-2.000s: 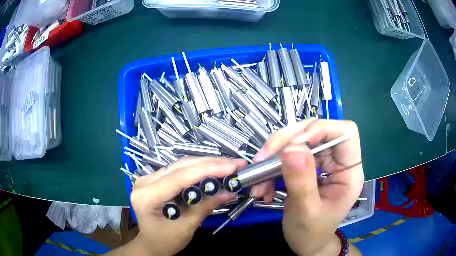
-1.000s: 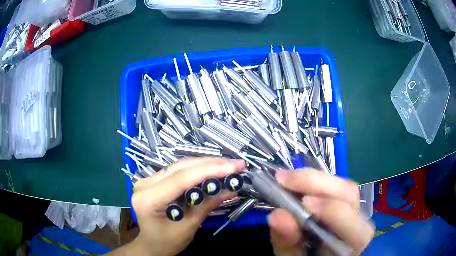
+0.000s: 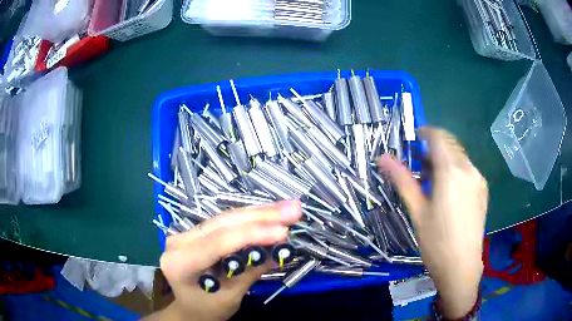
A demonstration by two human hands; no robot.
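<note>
My left hand (image 3: pixel 216 257) is closed around several cylindrical parts (image 3: pixel 254 256). Their round black end faces with white centres and yellow-green tips face me; the barrels are hidden in the fist. My right hand (image 3: pixel 442 207) is slightly blurred over the right side of the blue parts bin (image 3: pixel 162 125). Its thumb and fingers are apart and nothing shows in it. The bin holds a heap of loose silver cylinders (image 3: pixel 270 178) with thin pale stems, lying at many angles.
A clear packing box (image 3: pixel 266 28) with parts stands behind the bin. Closed clear boxes (image 3: pixel 47 138) are stacked left, a red tray (image 3: pixel 78 51) upper left. A right-hand box (image 3: pixel 498 31) of slim parts and a tilted clear container (image 3: pixel 533 125) stand right.
My right hand has let go of the dark tool-like item and moved up and right over the bin's right side. My left hand still holds the cylinders, slightly lower. The view has shifted slightly.
</note>
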